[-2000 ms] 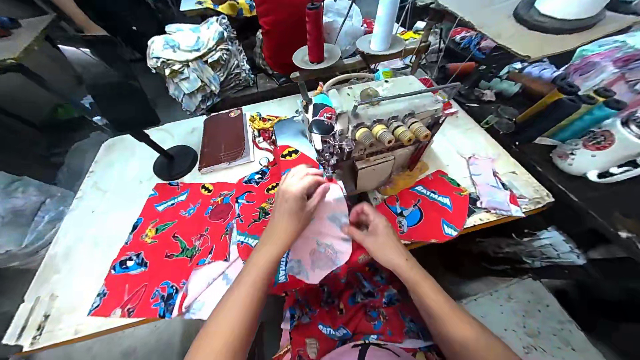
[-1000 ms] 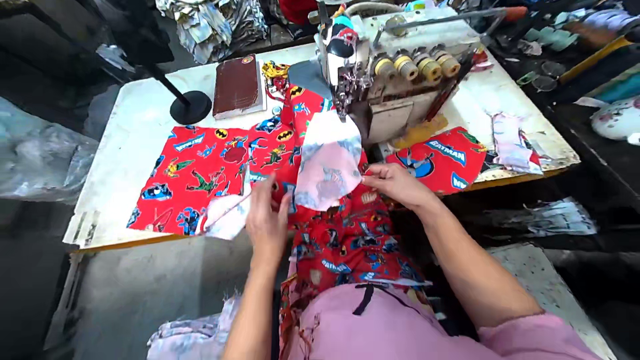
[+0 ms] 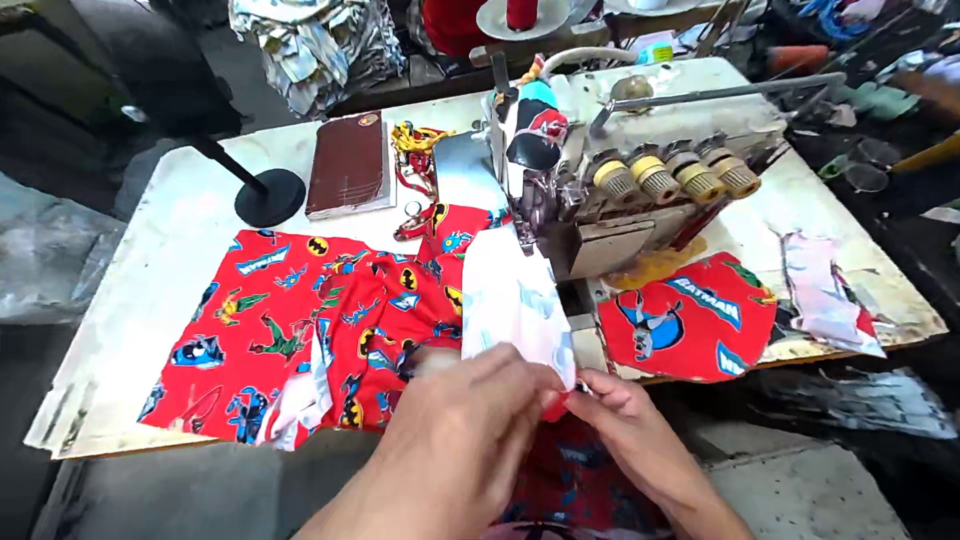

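A piece of red printed fabric, its pale underside (image 3: 514, 300) up, runs from beneath the presser area of an overlock sewing machine (image 3: 622, 180) toward me. My left hand (image 3: 476, 412) pinches its near edge, and my right hand (image 3: 622, 420) grips the near right corner, with a little red fabric showing between them. Left of it, red fabric with superhero prints (image 3: 262, 330) lies bunched and partly folded on the white table (image 3: 135, 300). A separate red cut piece (image 3: 690, 319) lies right of the machine. More red fabric hangs below my hands.
Behind the fabric lie a brown-covered notebook (image 3: 349, 165) and yellow and red trimmings (image 3: 415, 150). A black round stand base (image 3: 270, 197) is at the left. Small pale fabric pieces (image 3: 821, 289) rest at the right. Stacked cloth (image 3: 319, 49) stands beyond the table.
My left hand has moved right from the fabric's left side to its near edge, close to my right hand. The pale-sided piece, rounded and spread before, now looks narrower.
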